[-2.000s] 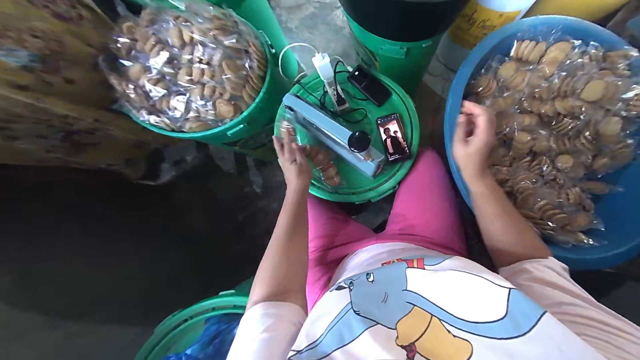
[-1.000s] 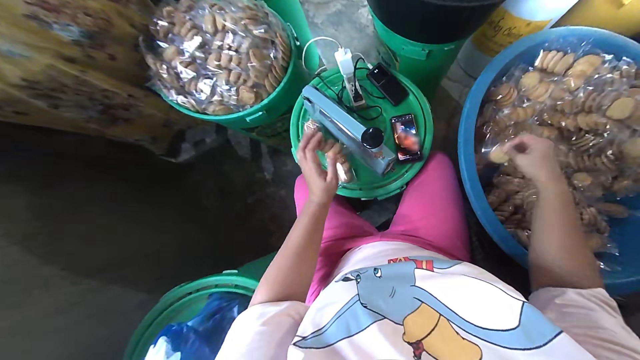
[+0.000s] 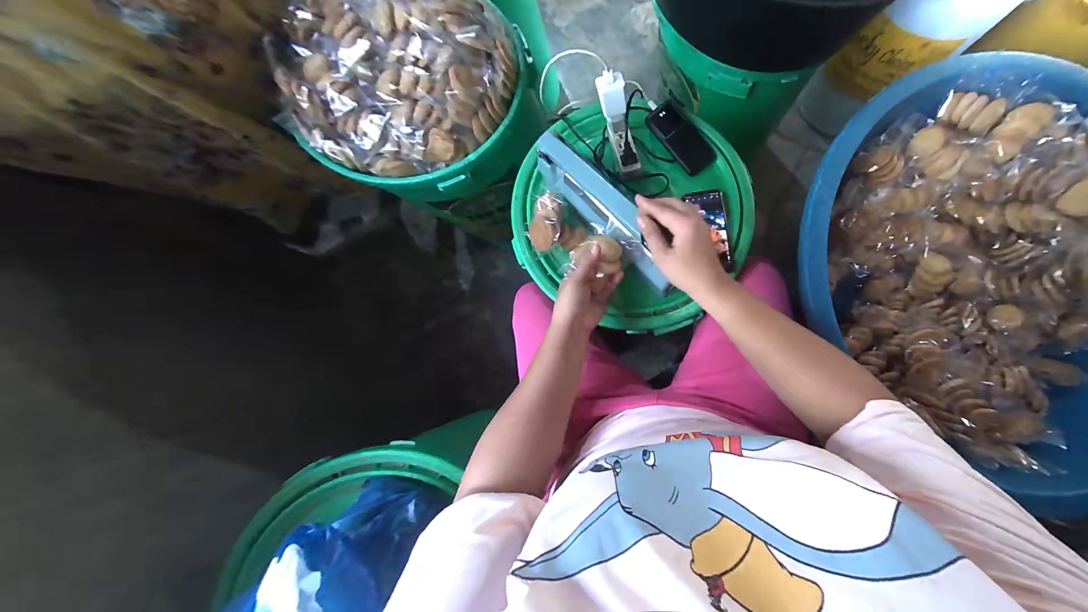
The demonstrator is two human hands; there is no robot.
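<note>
My left hand (image 3: pixel 588 285) holds a clear plastic bag of round cookies (image 3: pixel 602 255) at the near left side of a grey-blue impulse heat sealer (image 3: pixel 595 204). My right hand (image 3: pixel 676 242) rests on the sealer's arm with its fingers bent; whether they close around the arm's end cannot be told. The sealer lies slantwise on a green bucket lid (image 3: pixel 739 183). Other bagged cookies (image 3: pixel 544 229) lie on the lid at the sealer's left.
A smartphone (image 3: pixel 712 223), a black device (image 3: pixel 680 136) and a power strip (image 3: pixel 623 144) with cables share the lid. A blue basin (image 3: pixel 820 212) of bagged cookies stands right, a green bucket (image 3: pixel 450 180) of them upper left. Another green bucket (image 3: pixel 340 467) holds blue plastic.
My right hand has moved left from the blue basin to the sealer. My left hand now holds a cookie bag beside the sealer's near end.
</note>
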